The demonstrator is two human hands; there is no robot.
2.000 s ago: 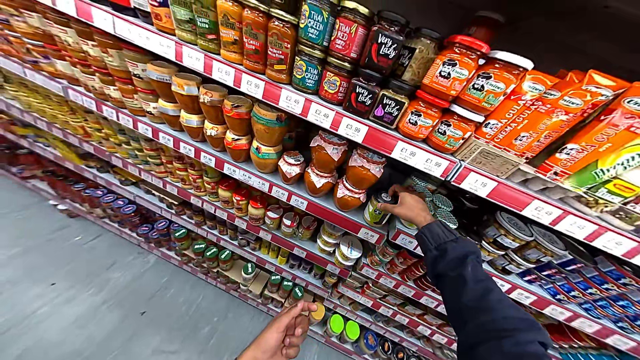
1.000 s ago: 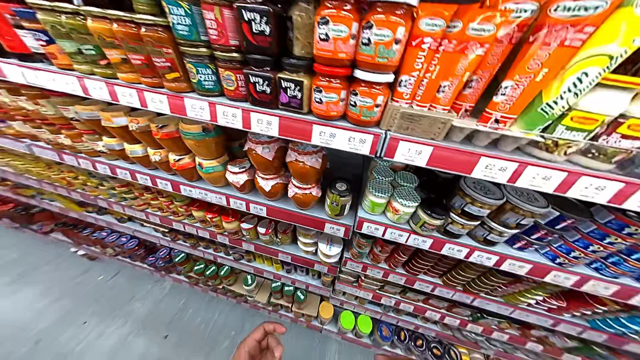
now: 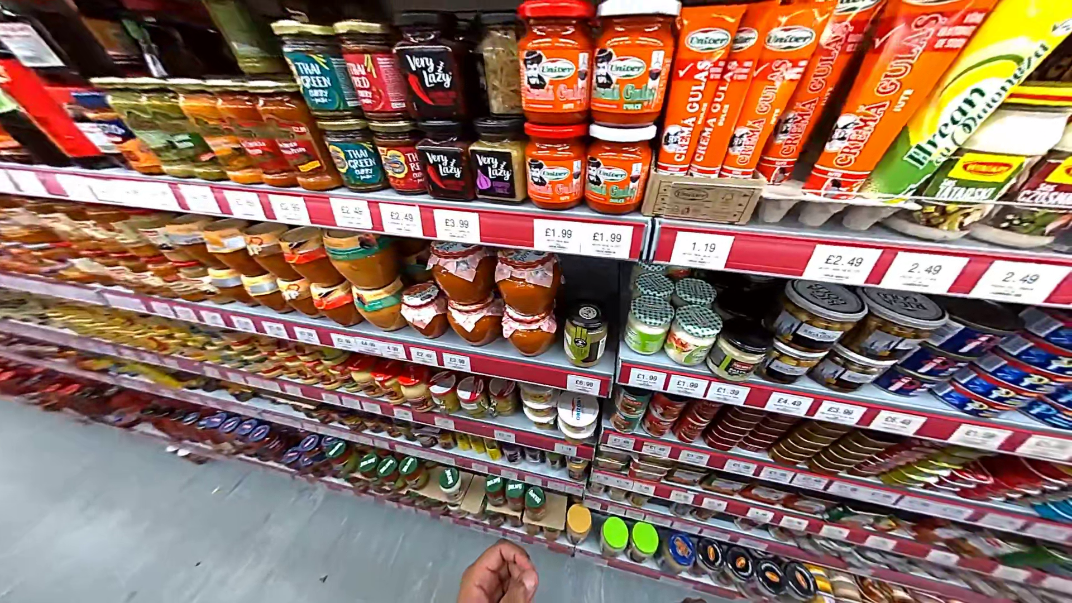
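My left hand (image 3: 498, 574) shows at the bottom, its fingers curled together and nothing visible in them. It is over the grey floor, close to the lowest shelves and touching no jar. My right hand is out of view. On the second shelf stands a dark-lidded glass jar with a green label (image 3: 585, 335), upright at the shelf's right end. Beside it on the left are stacked brown jars with pink cloth-like covers (image 3: 529, 285). Past the shelf divider on its right are jars with green checked lids (image 3: 647, 325).
The top shelf holds orange Univer jars (image 3: 554, 75), orange tubes (image 3: 888, 92) and dark Very Lazy jars (image 3: 431, 71). Red shelf edges (image 3: 511, 366) with price tags run across. Lower down are cans, more jars and lime-green lids (image 3: 615, 533). Grey floor (image 3: 209, 519) lies at lower left.
Two seconds ago my right hand was on the dark-lidded jar; it has let go and left the view, and the jar stands on the shelf. The view has shifted toward the right-hand shelves.
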